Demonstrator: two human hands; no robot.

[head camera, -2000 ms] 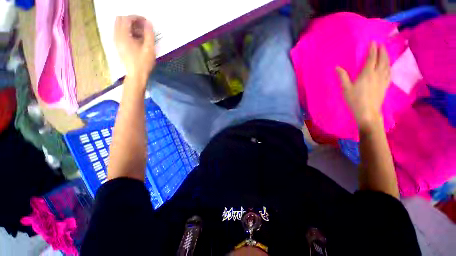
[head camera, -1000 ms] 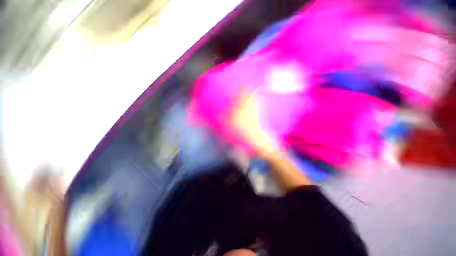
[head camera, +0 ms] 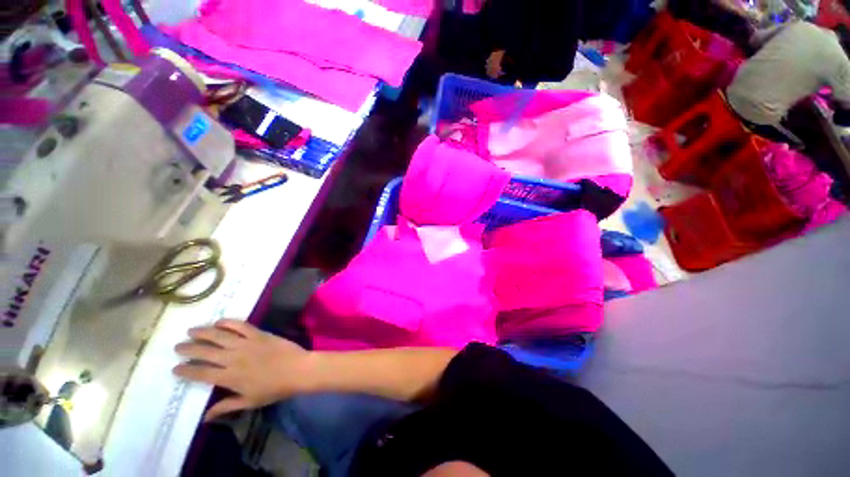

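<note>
My right hand [head camera: 244,365] lies flat with fingers spread on the front edge of the white machine table [head camera: 280,219], holding nothing. Tailor's shears [head camera: 189,272] with brass-olive loop handles lie just beyond my fingers. Small blue-dark thread snips [head camera: 253,187] lie farther back. The cream sewing machine [head camera: 84,158] with HIKARI lettering stands at the left. Pink garment panels [head camera: 401,289] are heaped beside the table, with a folded stack of pink pieces [head camera: 545,270] at their right. My left hand is not in view.
Blue baskets [head camera: 463,94] holding pink pieces stand beyond the heap. Pink panels [head camera: 308,47] lie on the table's far end. Red crates [head camera: 694,233] stand at the right. A person in a pale top [head camera: 792,70] is at the upper right, another in dark clothes at the top.
The view has swung to the right. My right hand has moved off the pink heap onto the table edge. My left hand has gone out of the picture.
</note>
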